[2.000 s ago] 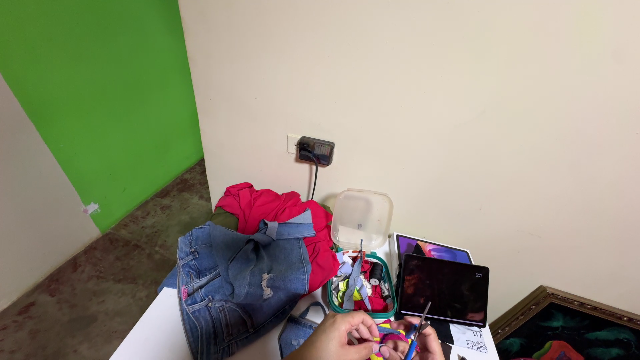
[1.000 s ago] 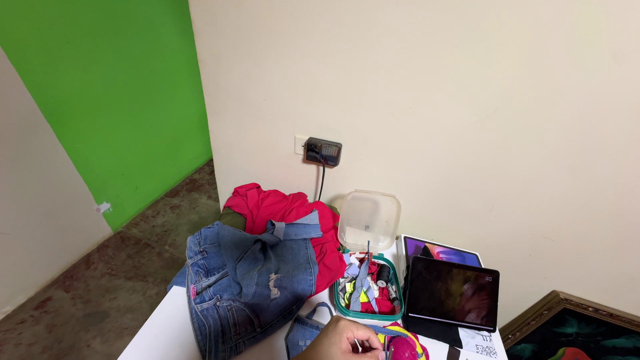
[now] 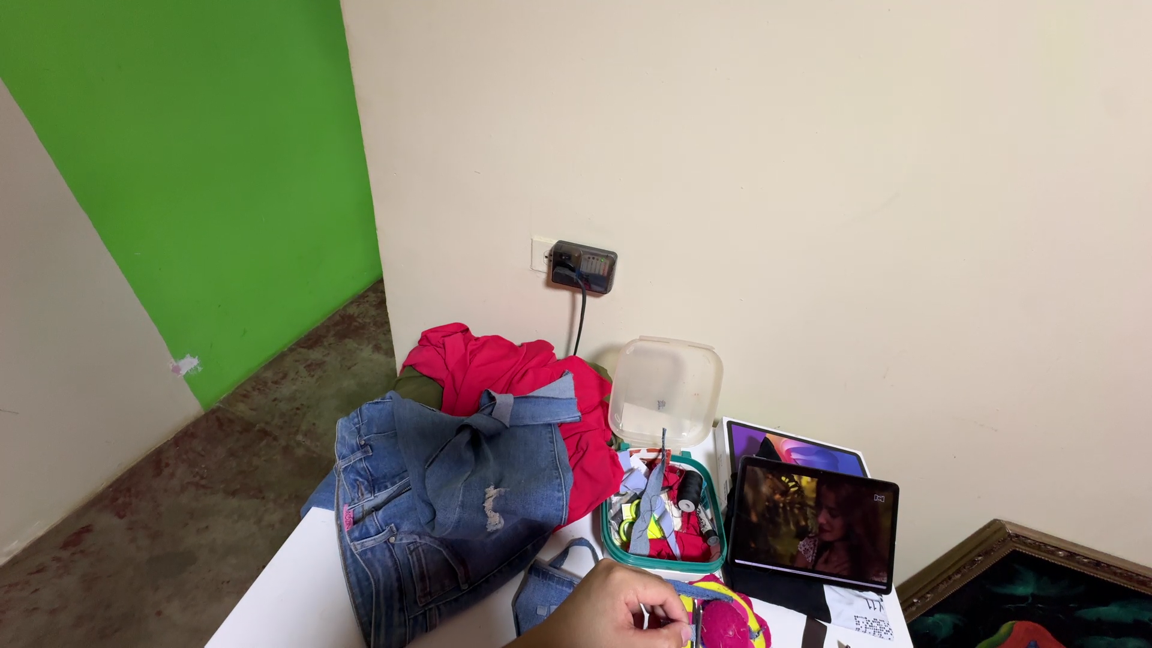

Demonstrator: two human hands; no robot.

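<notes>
My left hand (image 3: pixel 621 607) reaches in at the bottom edge, its fingers bent and pinched together beside a thin metal tool (image 3: pixel 696 621). Whether they hold it is unclear. Right of the fingers lies a round pink and yellow fabric piece (image 3: pixel 727 623), with a narrow denim strip (image 3: pixel 706 589) across its top. Just behind the hand is a small denim piece with a strap (image 3: pixel 542 589). A green-rimmed plastic container (image 3: pixel 661 564) stands behind, holding fabric scraps, a black thread spool (image 3: pixel 690 490) and small items. My right hand is out of view.
Denim jeans (image 3: pixel 468 486) and red cloth (image 3: pixel 490 369) are piled on the white table (image 3: pixel 292 585). A clear lid (image 3: pixel 666 391) leans against the wall behind the container. To the right, a tablet (image 3: pixel 813 524) stands before a box (image 3: pixel 796 445). A framed picture (image 3: pixel 1026 585) is at lower right.
My right hand, in view two seconds ago with a blue and dark pointed tool, has gone out of sight. The tablet's screen has changed from dark to a picture.
</notes>
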